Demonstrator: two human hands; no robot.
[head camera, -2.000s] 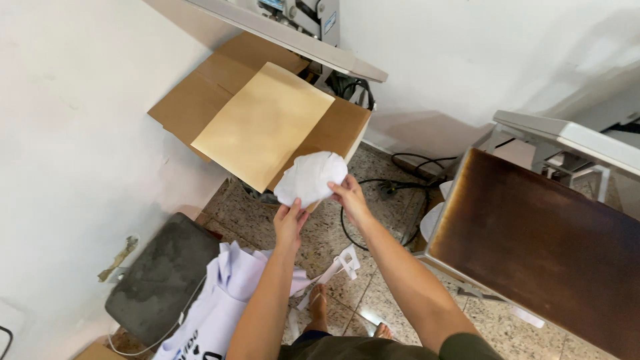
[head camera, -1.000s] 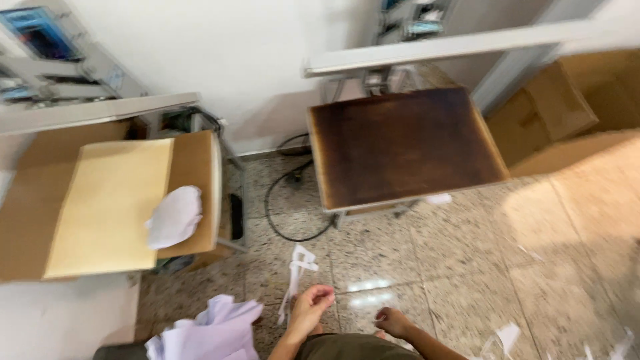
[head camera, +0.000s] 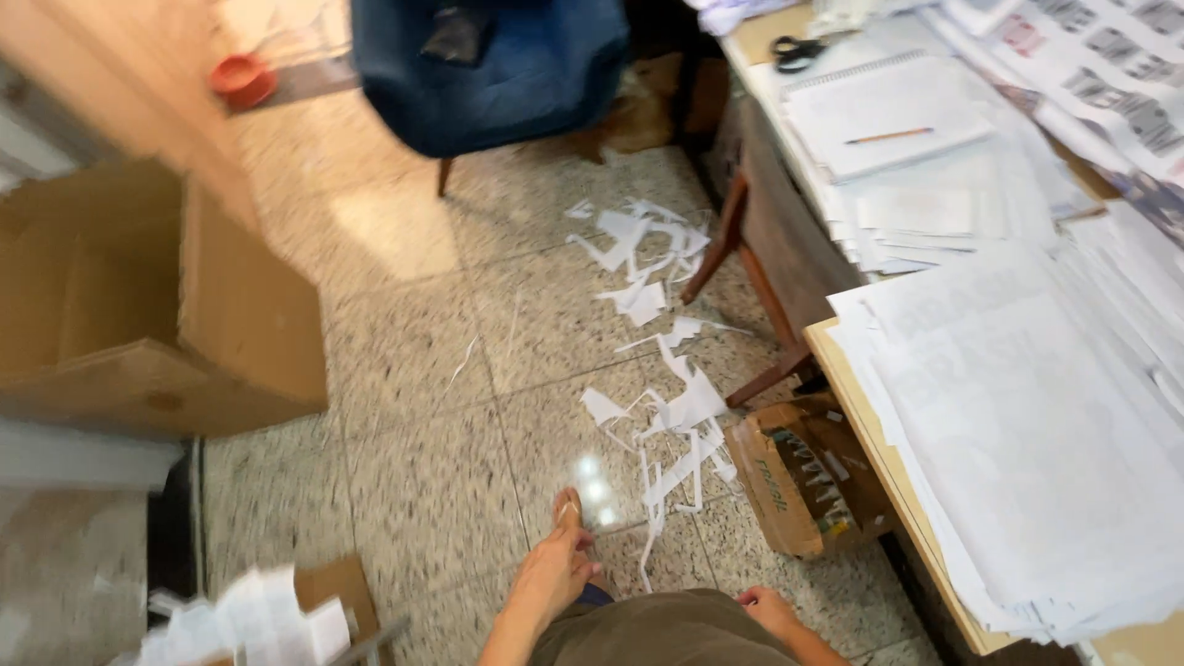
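My left hand (head camera: 553, 571) hangs low in front of my body, over the tiled floor, with nothing seen in it; its fingers are loosely bent and partly apart. At the right side of my waist is my right hand (head camera: 770, 610), partly hidden by my shirt; whether it holds anything cannot be told. White paper scraps (head camera: 684, 407) lie scattered on the floor ahead. To the right, a large stack of white paper sheets (head camera: 1008, 435) rests on the table, beside a spiral notebook (head camera: 888, 102) with a pencil (head camera: 890, 136) on it. Black-handled scissors (head camera: 795, 54) lie farther back.
A big open cardboard box (head camera: 250, 324) stands at the left. Ahead is a blue chair (head camera: 490, 83) with a dark item on its seat; a red bowl (head camera: 243, 81) sits beyond. A small cardboard box (head camera: 782, 490) is under the table edge (head camera: 888, 462). White pieces (head camera: 250, 620) lie lower left.
Two seconds ago both hands held a crumpled white piece over a board; one second ago it lay there and the hands were away from it. The view has swung far to another part of the room.
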